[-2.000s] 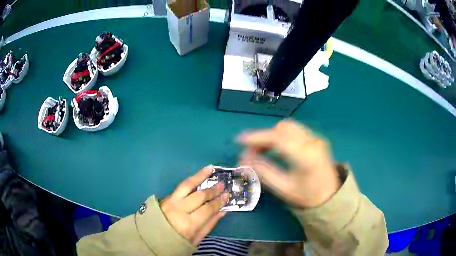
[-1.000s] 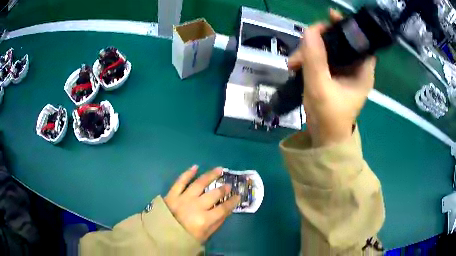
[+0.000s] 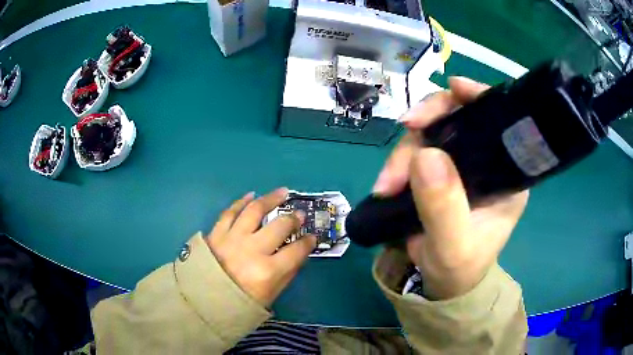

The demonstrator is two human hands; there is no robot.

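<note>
A white housing (image 3: 339,201) lies open side up on the green bench in front of me, with a dark circuit board (image 3: 321,219) in it. My left hand (image 3: 260,243) lies over the left part of the housing, with fingertips on the board. My right hand (image 3: 451,208) is shut around the thick black electric screwdriver (image 3: 486,142), which is tilted, its nose end at the right edge of the housing. The tip is hidden or too small to make out, and I cannot tell if it touches the board.
The screw feeder (image 3: 347,104) stands behind the housing, with a small white carton (image 3: 237,26) to its left. Several unfinished units with red and black wires (image 3: 102,139) sit at the left. A yellow ring (image 3: 440,40) and white parts are beside the feeder.
My right hand has brought the screwdriver from the feeder's outlet down to the right side of the housing. My left hand stays on the housing. The camera view has shifted.
</note>
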